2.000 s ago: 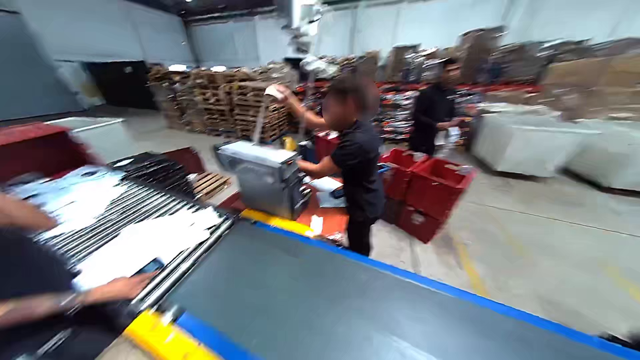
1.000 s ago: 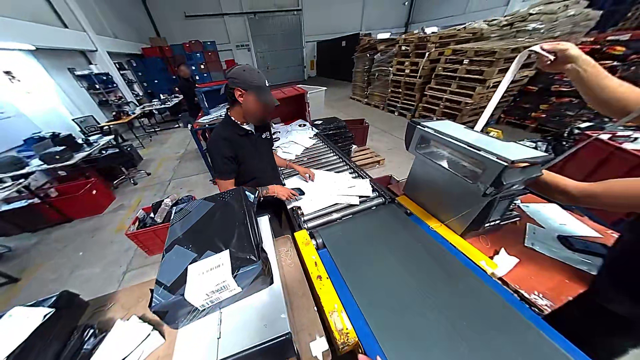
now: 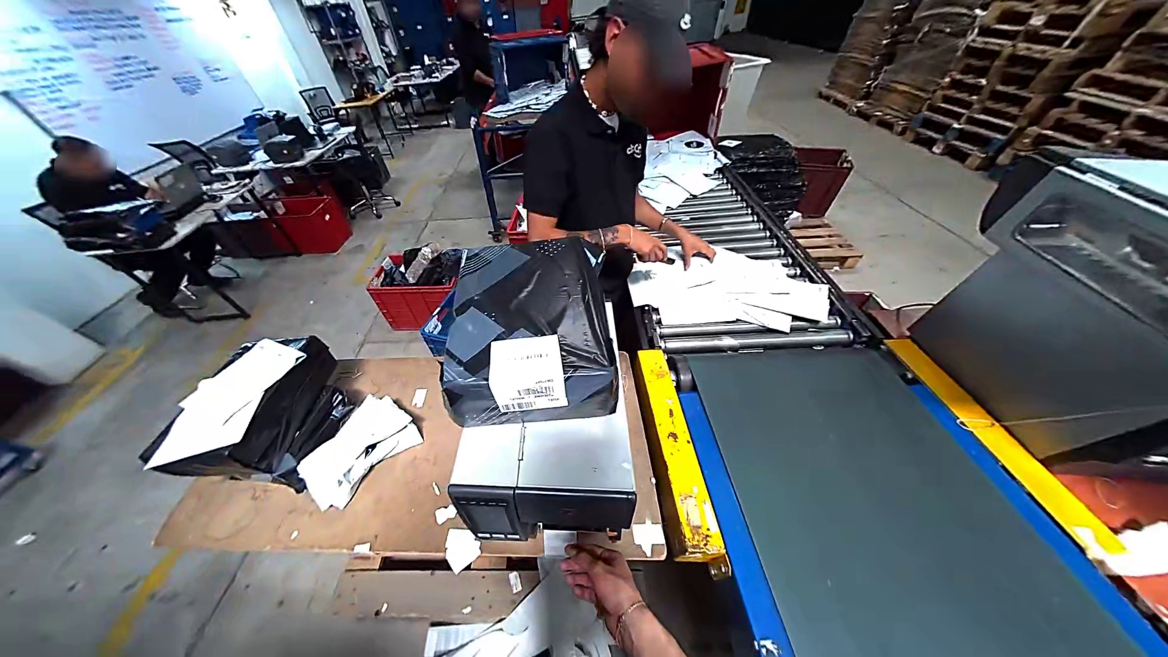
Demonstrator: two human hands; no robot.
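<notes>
My right hand (image 3: 598,579) is at the front of a grey and black label printer (image 3: 575,474), its fingers closed on the edge of a paper label strip (image 3: 558,545) at the printer's outlet. More of the strip hangs below, over loose papers (image 3: 511,630) at the bottom edge. A black plastic-wrapped parcel (image 3: 534,319) with a white label lies on top of the printer. To its left, another black parcel (image 3: 301,411) and a bundle of white papers (image 3: 360,452) lie on a brown board (image 3: 401,520). My left hand is out of view.
A belt conveyor (image 3: 876,493) with yellow and blue edges runs at the right, joining a roller conveyor (image 3: 730,219). A person (image 3: 584,155) handles white papers (image 3: 739,287) there. A grey machine (image 3: 1077,301) stands across the belt. Red crates (image 3: 411,301) sit on the floor.
The view has swung left and down to the printer. My right hand now shows at the printer's outlet. The person beside the rollers still has their hands at the white papers.
</notes>
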